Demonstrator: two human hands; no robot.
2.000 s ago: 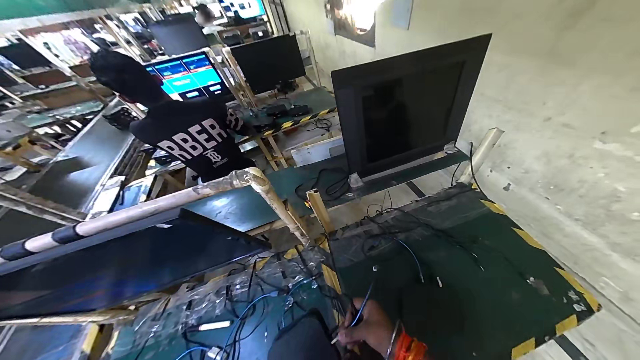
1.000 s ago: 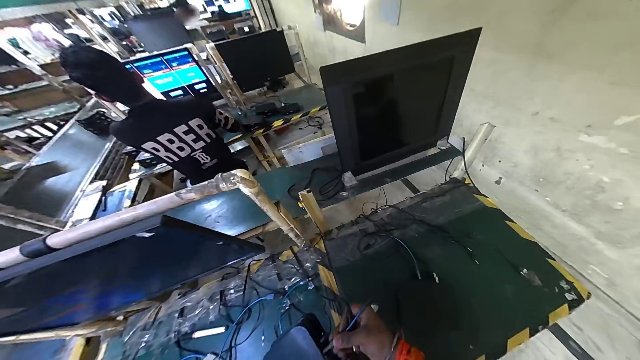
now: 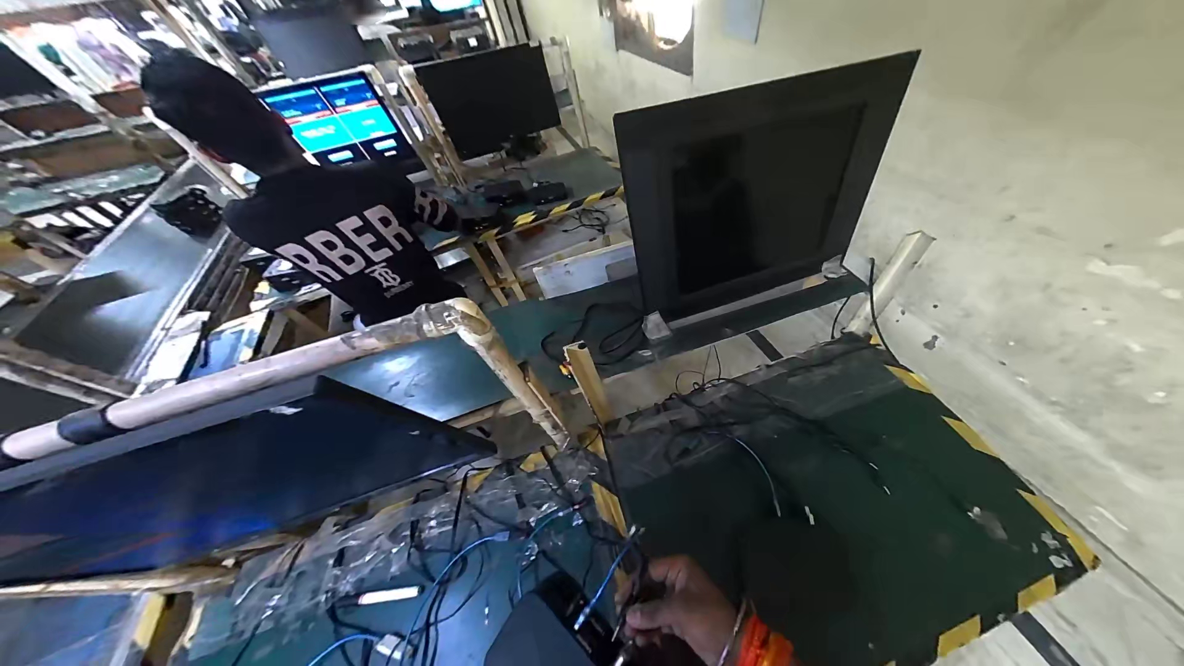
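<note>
My right hand [image 3: 680, 601], with an orange thread band at its wrist, is at the bottom centre, its fingers closed on a thin dark cable [image 3: 625, 615]. Right beside the fingers lies a black box-shaped device [image 3: 541, 629], partly cut off by the lower edge. A blue cable [image 3: 606, 578] runs to the device's connector side. More black and blue cables [image 3: 453, 564] spread over the green bench top left of the device. I cannot see my left hand.
A dark flat screen [image 3: 758, 185] stands behind the green table [image 3: 888, 536], edged with yellow and black tape. A taped pipe frame [image 3: 370, 342] crosses over another screen [image 3: 231, 490] at left. Beyond it a person [image 3: 342, 213] faces a lit monitor [image 3: 338, 120]. Loose cables lie on the table.
My right hand stays beside the black device, with its fingers shifted slightly. The person beyond the pipe frame remains in front of the lit monitor.
</note>
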